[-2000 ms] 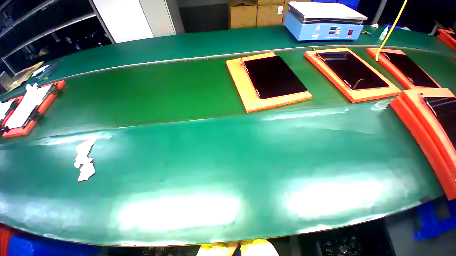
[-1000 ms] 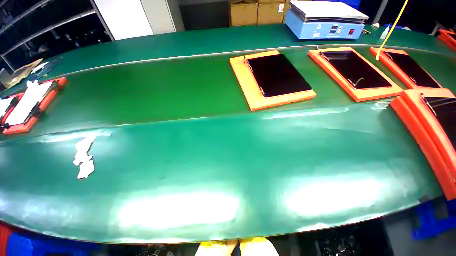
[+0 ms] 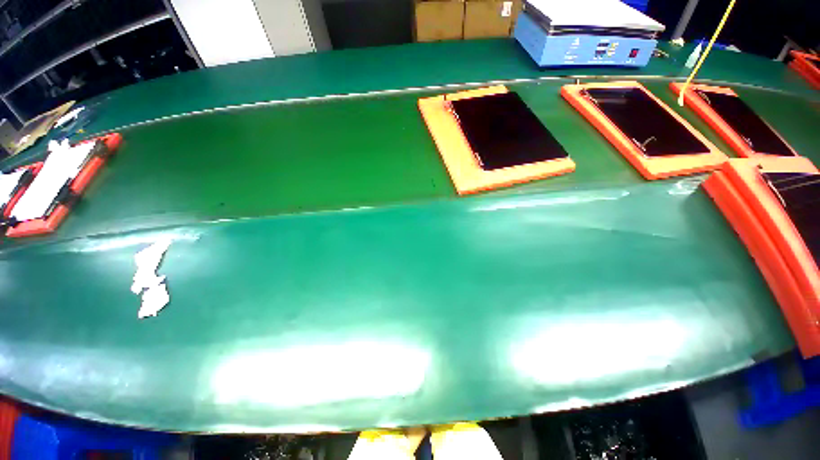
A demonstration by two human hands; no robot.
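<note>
Two pale yellow sleeves [image 3: 382,446] show at the bottom edge, close together below the bench edge, with a small dark thing [image 3: 423,446] between them. Neither of my hands can be made out. On the green belt, a glossy black screen panel [image 3: 508,130] lies in an orange tray [image 3: 454,153]. A second panel [image 3: 646,123] lies in its tray to the right, and a third [image 3: 744,123] lies beyond it. At the right edge, another panel [image 3: 800,202] lies on stacked orange trays [image 3: 764,247].
White panels [image 3: 56,180] with black clips lie in orange trays at far left. A torn white scrap [image 3: 151,280] lies on the near green bench [image 3: 360,296]. A blue box [image 3: 593,50] stands across the belt. Black bins [image 3: 620,436] with shiny parts sit below the bench edge.
The belt trays with black panels have shifted slightly right relative to the bench. The whole view has moved a little, so bench things sit slightly higher. The dark bit between the sleeves shows more.
</note>
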